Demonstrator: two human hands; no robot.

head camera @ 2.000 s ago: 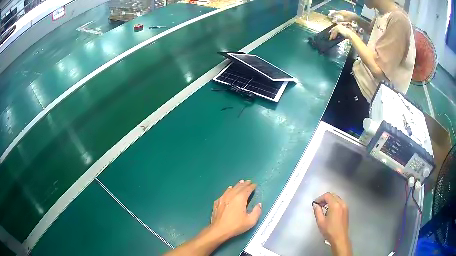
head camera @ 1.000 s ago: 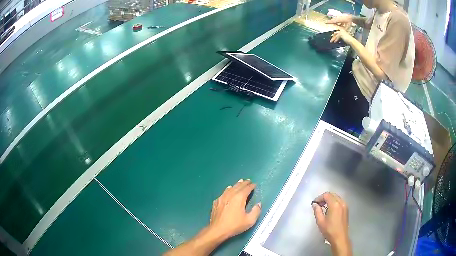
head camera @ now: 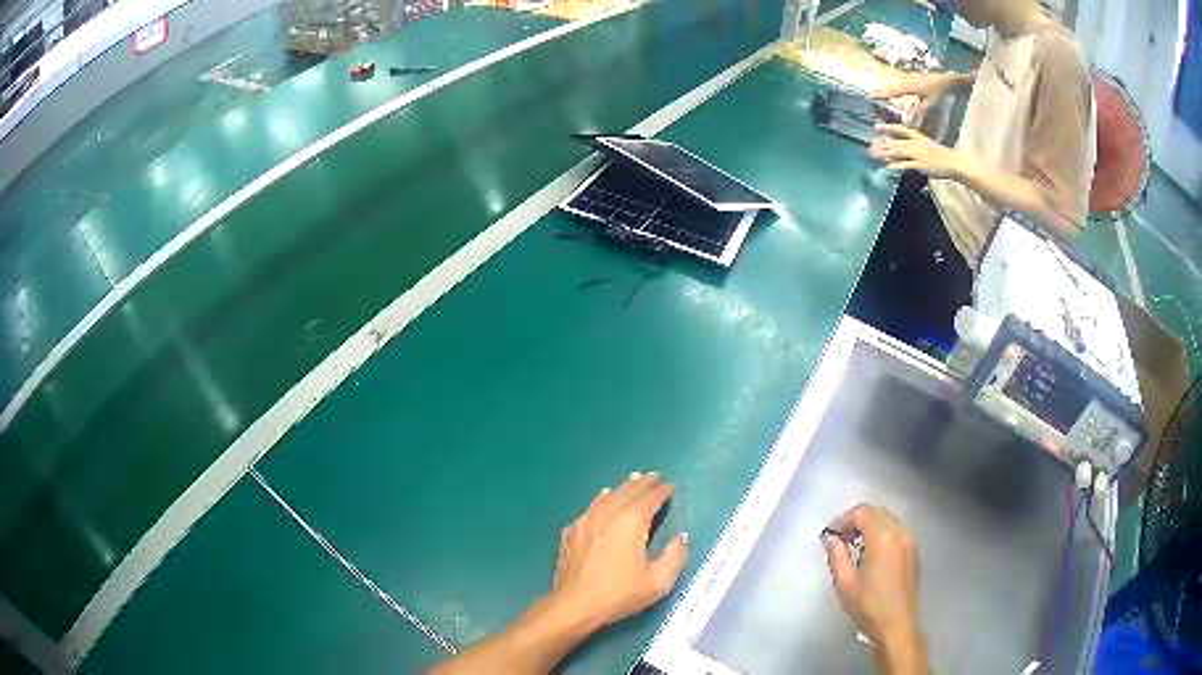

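My left hand (head camera: 613, 547) rests palm down on the green bench top (head camera: 527, 422), fingers slightly apart, holding nothing visible. My right hand (head camera: 877, 574) is over the grey test surface (head camera: 791, 580), thumb and fingers pinched on a small black cable plug (head camera: 832, 534). The test instrument (head camera: 1061, 396) stands at the far right corner of the white frame, its dark display lit. Red and blue test leads (head camera: 1070, 528) hang from its two white terminals; their link to my right hand cannot be seen. Two small solar panels (head camera: 659, 218) lie overlapped further up the bench, one tilted on the other.
Another person (head camera: 1015, 132) stands at the far right of the bench, hands near a black panel (head camera: 850, 119). The conveyor belt (head camera: 330, 251) runs beyond the white rail at left. A black fan (head camera: 1176, 488) and a blue crate (head camera: 1153, 646) are at the right edge.
The other person's hands have moved apart from the black panel, which now lies on the bench. My hands have stayed where they were.
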